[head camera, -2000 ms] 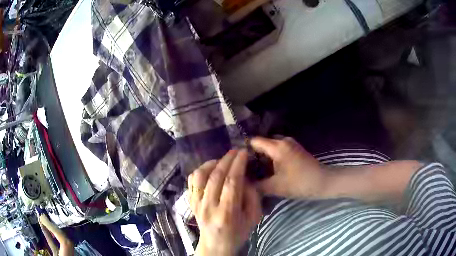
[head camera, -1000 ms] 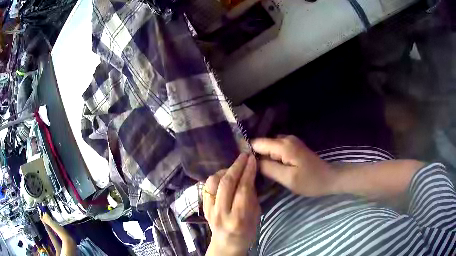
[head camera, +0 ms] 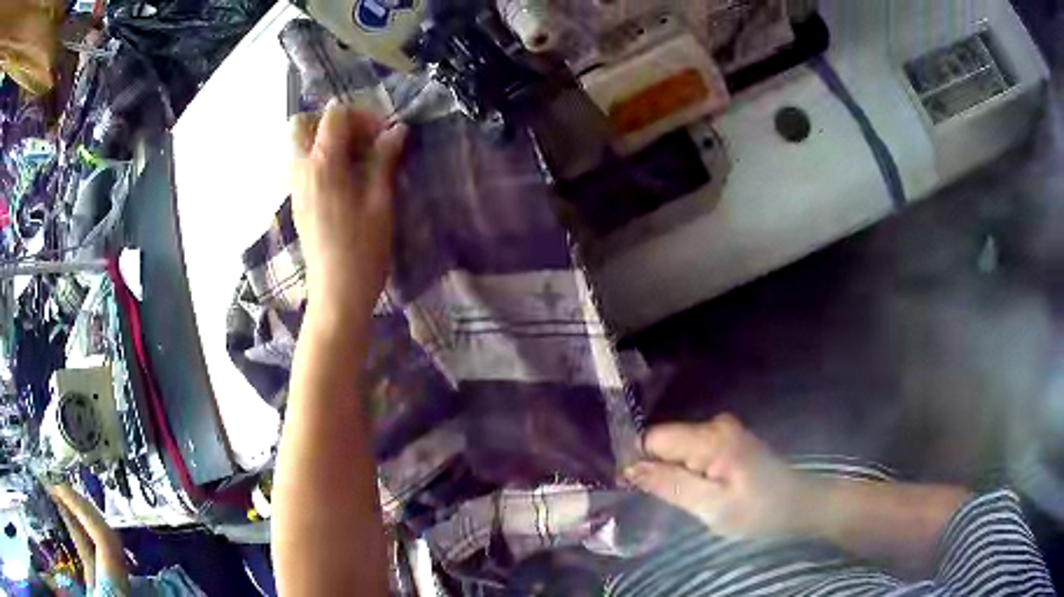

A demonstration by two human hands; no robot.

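The purple, grey and white plaid cloth (head camera: 513,315) lies over the white table and hangs toward my lap, its stitched edge running from the needle area down to my right hand. My left hand (head camera: 344,175) is on the cloth near the machine head, fingers bent over a fold; the fingertips are partly hidden. My right hand (head camera: 712,472) pinches the lower end of the stitched edge. The dark presser foot and needle area (head camera: 484,70) sits over the cloth's top end.
The cream overlock machine (head camera: 770,198) with an orange-brown window (head camera: 659,103) stands at the right. A red cord (head camera: 146,373) runs along the dark board at left. A neighbouring machine (head camera: 84,420) stands far left. Another person's arm (head camera: 93,536) shows at lower left.
My left hand has left the lower seam edge and moved up to the cloth near the machine head. My right hand still holds the edge, lower in view. The view has shifted, showing more machine.
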